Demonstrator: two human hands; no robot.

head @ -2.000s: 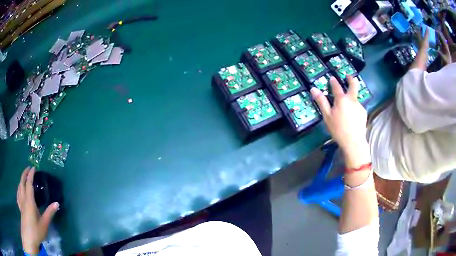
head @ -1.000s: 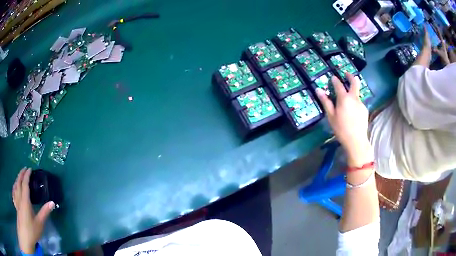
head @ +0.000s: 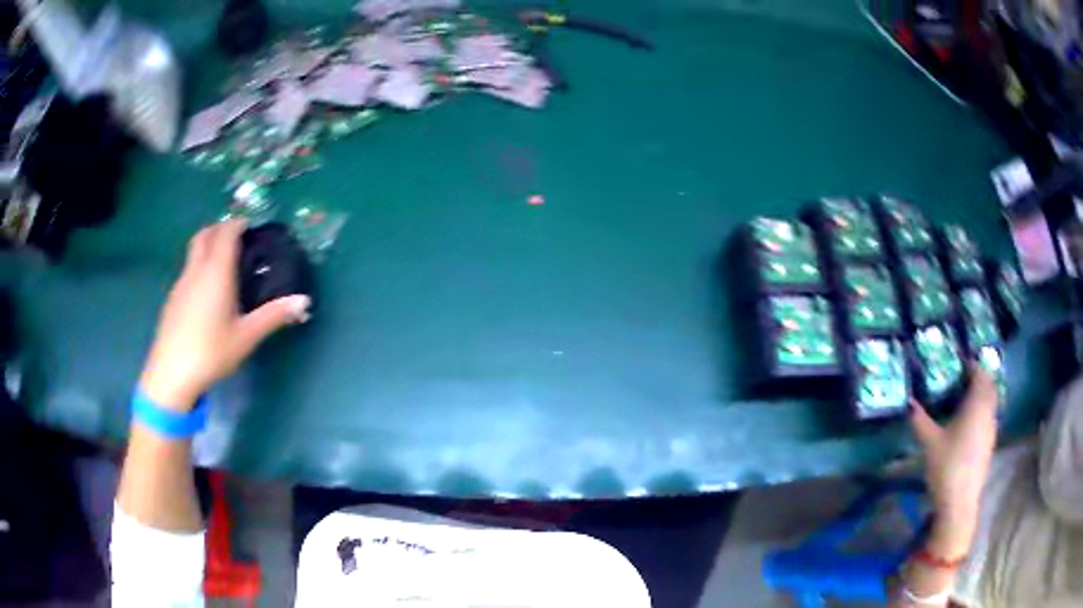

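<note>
The view is blurred. My left hand (head: 214, 309) is around a black housing (head: 271, 268) at the left of the mat, with the thumb at its near right side. A green circuit board (head: 318, 226) lies just beyond that housing. My right hand (head: 964, 442) is at the near right end of the rows of finished units (head: 873, 295), black blocks with green boards facing up. Its fingertips are at the units there; whether they grip one cannot be told.
A pile of boards with grey-pink plates (head: 386, 71) lies at the far left. Black-and-yellow pliers (head: 594, 29) lie at the far side. A tiny red speck (head: 536, 201) is mid-mat. Blue stool (head: 849, 552) and a person's pale clothing (head: 1033, 511) are at lower right.
The whole view has swung left, so the mat and things appear further right. My left hand stays at the black housing. My right hand remains at the near right end of the units.
</note>
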